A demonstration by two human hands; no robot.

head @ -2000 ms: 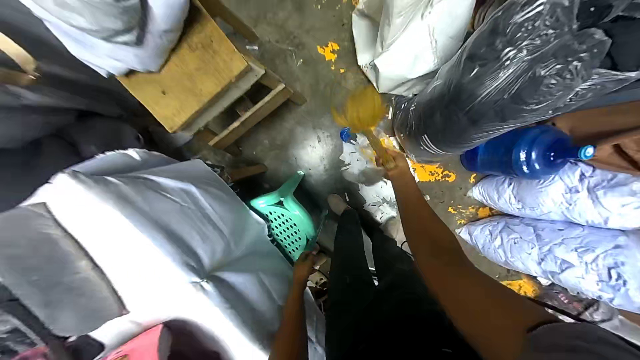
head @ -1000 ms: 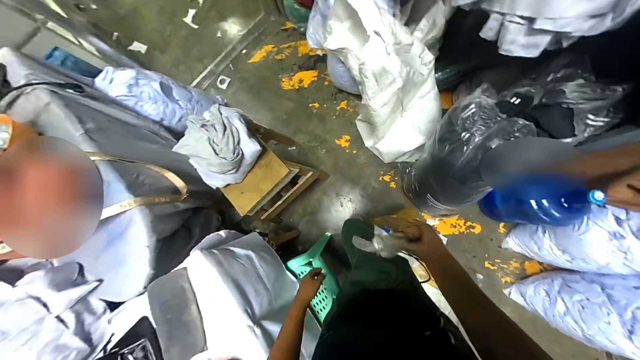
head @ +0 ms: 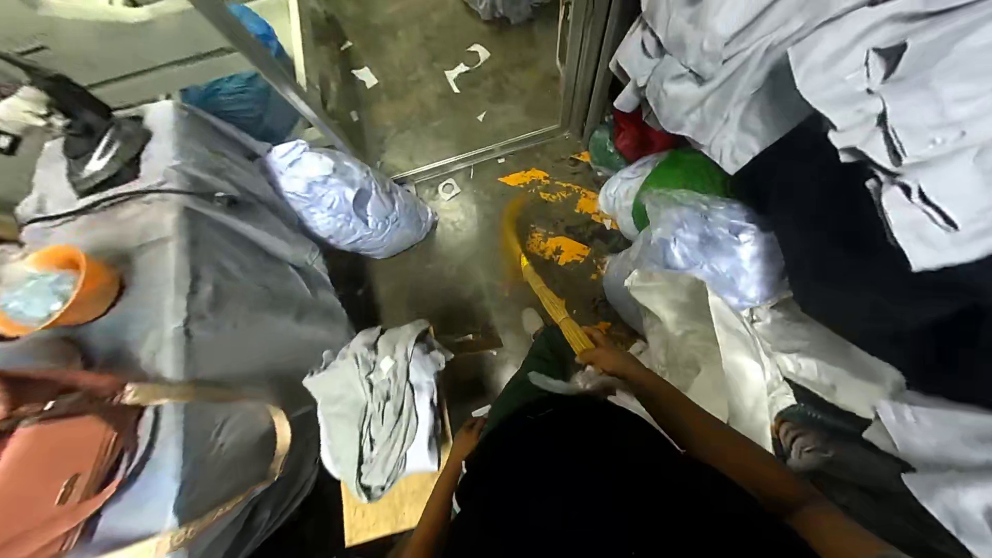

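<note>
My right hand (head: 608, 358) is closed around the yellow handle of a hand broom (head: 552, 301); its blurred bristles reach forward over the concrete floor (head: 465, 256). Some whitish plastic hangs by that hand. My left hand (head: 467, 438) is low beside my leg, next to a wooden stool (head: 387, 513) with folded grey and white cloth (head: 376, 411) on it. A small white piece shows at its fingertips; what the hand holds is hidden. White scraps (head: 449, 188) lie on the floor ahead.
At left, a cloth-covered table bears an iron (head: 105, 151), an orange bucket (head: 97, 287) and a salmon handbag (head: 58, 465). A stuffed white sack (head: 349, 198) lies beside it. Filled bags (head: 697, 244) and hanging garments (head: 914, 101) line the right. A metal door frame (head: 480, 153) crosses ahead.
The view has swung forward toward the door frame. My right hand still grips the broom, now extended ahead of me. The green plastic basket near my left hand earlier is out of sight.
</note>
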